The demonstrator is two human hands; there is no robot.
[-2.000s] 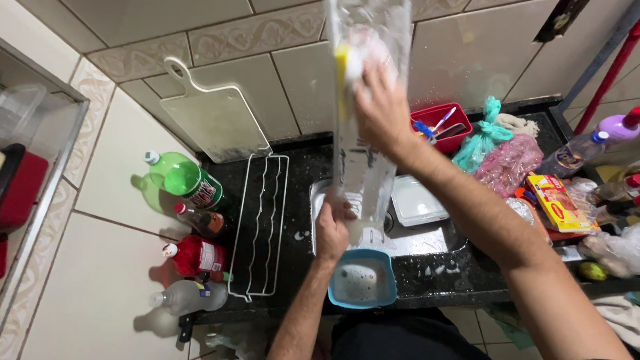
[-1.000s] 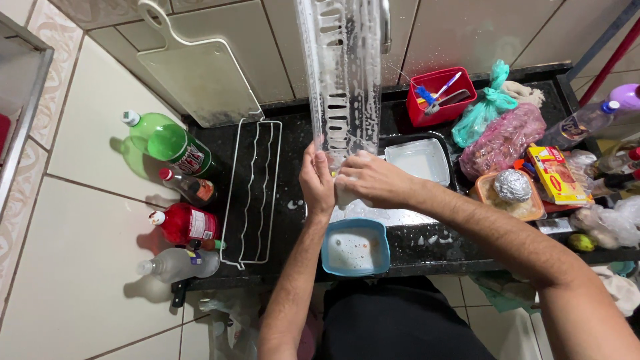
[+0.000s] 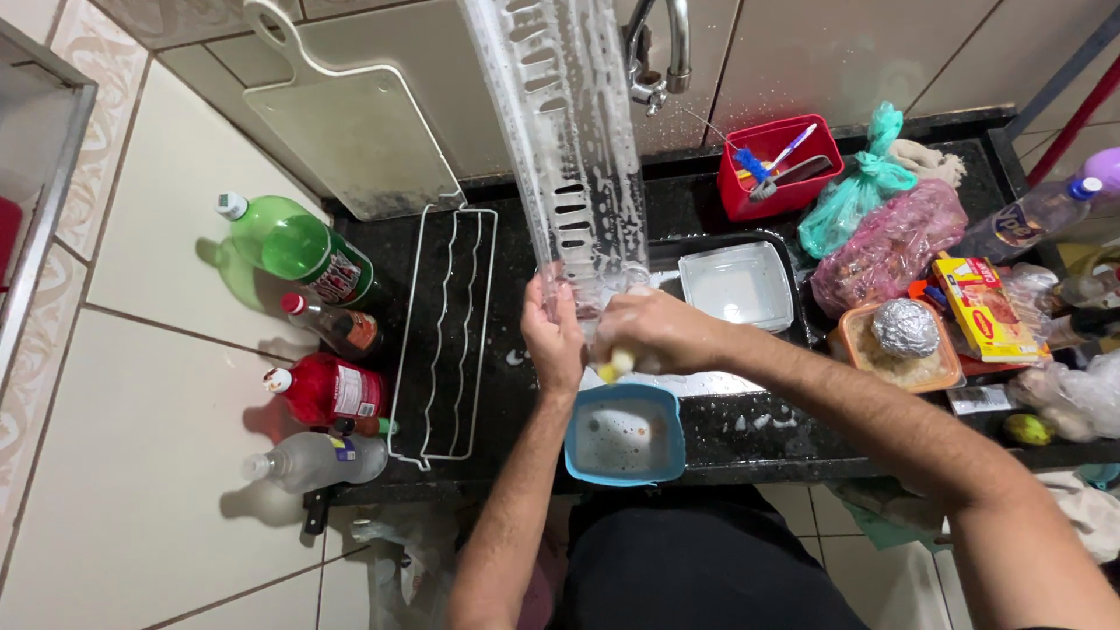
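Note:
A long clear plastic slotted tray (image 3: 569, 149), streaked with suds, stands tilted up over the sink. My left hand (image 3: 556, 332) grips its lower left edge. At its lower right corner, my right hand (image 3: 656, 332) is closed on a yellow and white sponge (image 3: 618, 364), partly hidden by the fingers. Just below both hands, a blue plastic tub (image 3: 624, 433) of soapy water sits at the counter's front edge. A clear rectangular container (image 3: 738, 284) lies in the sink behind my right hand. The chrome faucet (image 3: 656, 79) is on the wall, right of the tray.
Left on the black counter are a white wire rack (image 3: 444, 332), a white cutting board (image 3: 350, 122) and several bottles (image 3: 337, 385). To the right stand a red bin (image 3: 780, 166) with brushes, tied plastic bags (image 3: 888, 245), a foil-topped food container (image 3: 901, 346) and a yellow packet (image 3: 989, 306).
Two seconds ago my right hand held the sponge high on the clear tray; it is now at the tray's lower end. My left hand still holds the tray's lower part.

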